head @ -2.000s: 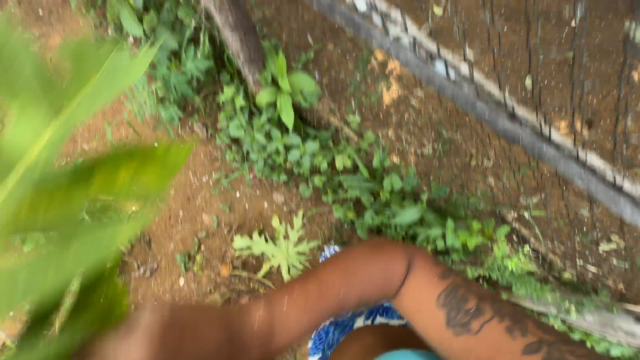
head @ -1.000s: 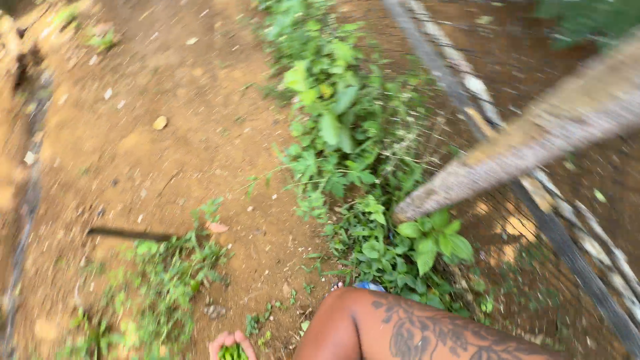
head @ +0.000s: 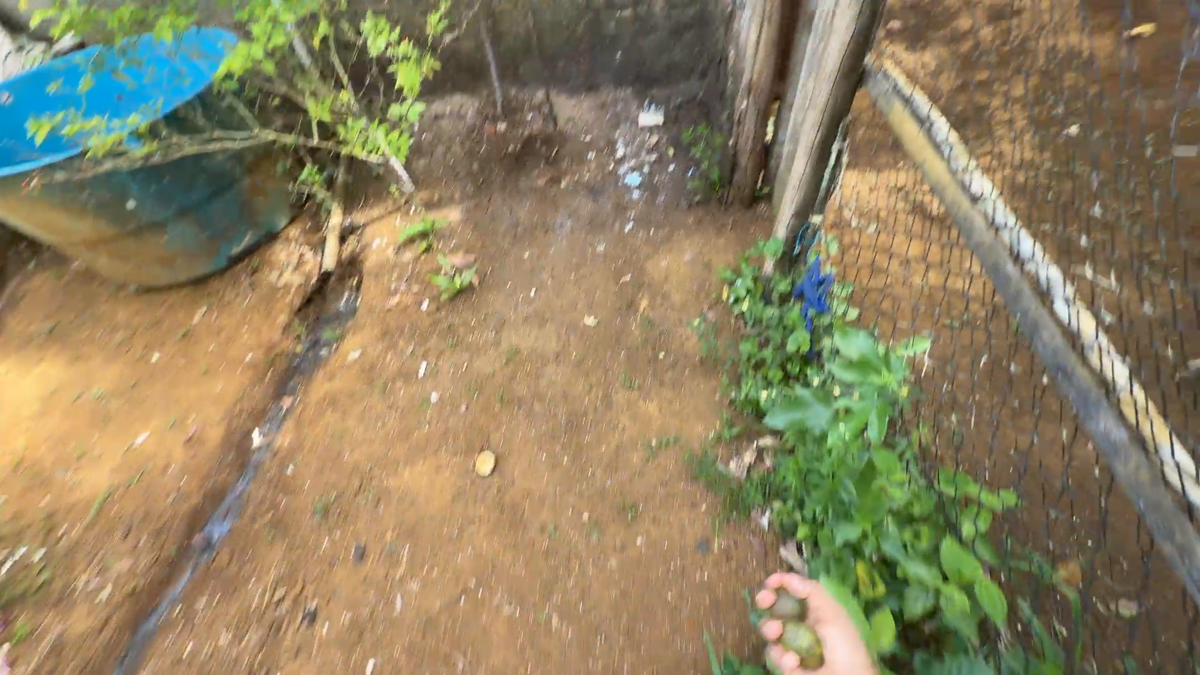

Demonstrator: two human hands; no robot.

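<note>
My right hand (head: 811, 626) is at the lower right edge, its fingers curled around small round green fruits (head: 800, 639); two of them show between the fingers, slightly blurred. It is beside leafy green plants (head: 872, 487) that grow along a wire mesh fence (head: 937, 309). My left hand is out of view.
A large blue basin (head: 178, 216) rests at the upper left behind a leafy shrub (head: 375, 94). A narrow wet channel (head: 239, 497) crosses the dirt ground (head: 544, 394). Wooden posts (head: 816, 112) stand by the fence, with blue cloth-like material (head: 814, 289) near their base.
The view has swung up and along the fence, so the basin and posts now show. The tattooed arm has left view, and a hand with small green fruits shows at the lower right.
</note>
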